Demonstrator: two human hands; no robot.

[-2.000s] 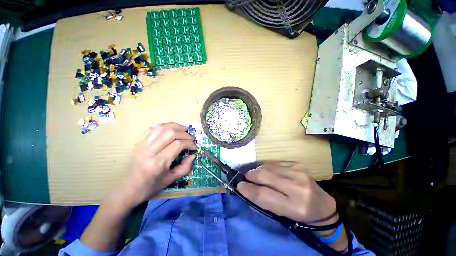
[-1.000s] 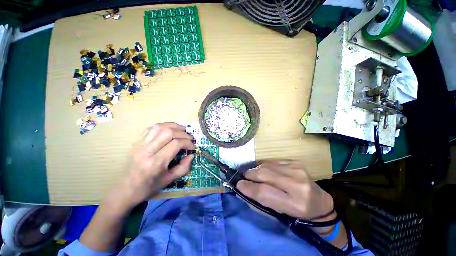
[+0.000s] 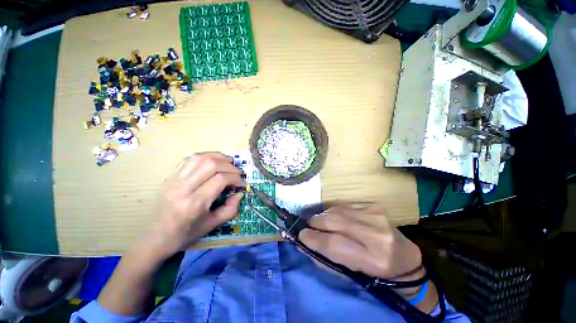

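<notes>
The green circuit board panel (image 3: 260, 221) lies in front of me, partly covered by dark parts and my left hand. My left hand (image 3: 205, 192) is over the panel with its fingertips pinched on a small component (image 3: 247, 188); an orange-gold bit of it shows, the rest is hidden by the fingers. My right hand (image 3: 360, 236) grips the soldering iron (image 3: 292, 221) by its black handle. Its metal tip points at the component by my left fingertips, with the thin curved metal guide beside it.
A tip-cleaning pot (image 3: 288, 145) stands just beyond the panel. Loose small components (image 3: 136, 85) lie at left, beside a spare green panel (image 3: 219, 41). A solder feeder (image 3: 429, 104) with a solder reel (image 3: 515, 38) stands at right. A black fan (image 3: 354, 14) is at the far side.
The hands and iron hold nearly the same place at the panel. The whole view has shifted slightly, so the bench items sit a little higher and further left.
</notes>
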